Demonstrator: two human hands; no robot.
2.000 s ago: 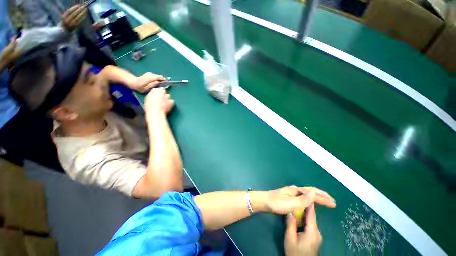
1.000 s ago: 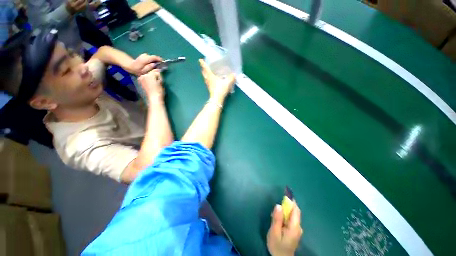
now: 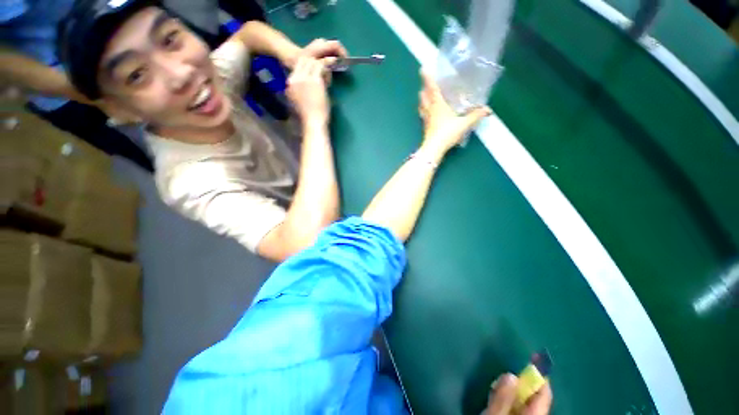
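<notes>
My left hand [image 3: 444, 117] is stretched out to the clear bag [image 3: 466, 69] by the upright post, with fingers spread around the bag's near side; its contents are blurred. My right hand [image 3: 519, 397], cut off by the bottom edge, holds a small yellow hand tool [image 3: 531, 382] with a dark tip pointing up and right, above the green surface.
A worker [image 3: 219, 121] sits to the left, facing me, with both hands on a slim metal tool [image 3: 360, 60] over the green surface [image 3: 454, 267]. A white rail [image 3: 567, 227] runs beside the post [image 3: 490, 24]. Brown cartons [image 3: 69, 284] are stacked at the left.
My left hand has left my right hand and reached forward to the bag. The right hand keeps the yellow tool, now lower in view. The worker has turned towards me, and the view has shifted left.
</notes>
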